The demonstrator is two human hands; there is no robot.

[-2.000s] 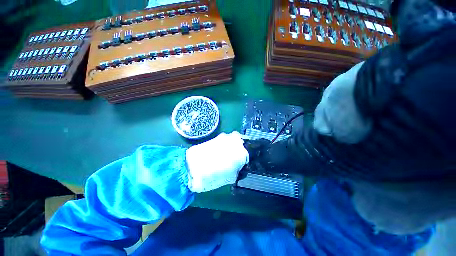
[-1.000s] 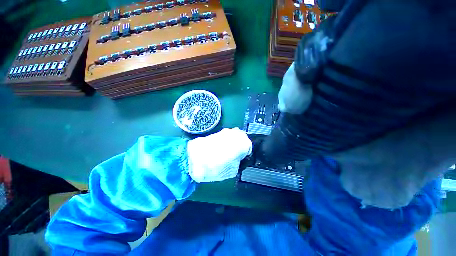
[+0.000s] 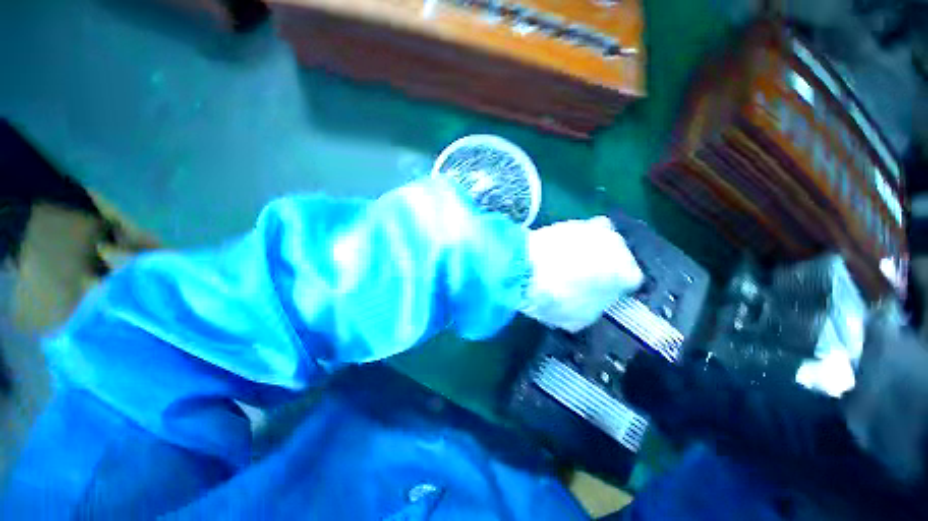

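Observation:
A dark fixture plate (image 3: 672, 267) lies in front of me, turned diagonally, with silver ribbed heat sinks (image 3: 590, 400) and small black parts in it. My left hand (image 3: 582, 273), in a white glove, is over the plate's upper left part; its fingertips are hidden or lost in blur, and nothing can be made out in it. A blurred white patch of my right hand's glove (image 3: 832, 356) shows at the right, among dark shapes; its fingers and any tool in it cannot be made out. A white-rimmed bowl (image 3: 532, 195) of tiny silver screws stands behind my left forearm.
A stack of orange-brown boards (image 3: 458, 66) with rows of parts stands at the back. Another stack (image 3: 758, 153) stands at the back right, near a blurred clear or shiny thing (image 3: 804, 290). The bench's front edge runs below the plate.
The whole view has turned and shifted, so the plate and stacks look tilted. The large dark shape at the right no longer covers much of the plate. My left hand sits higher on the plate.

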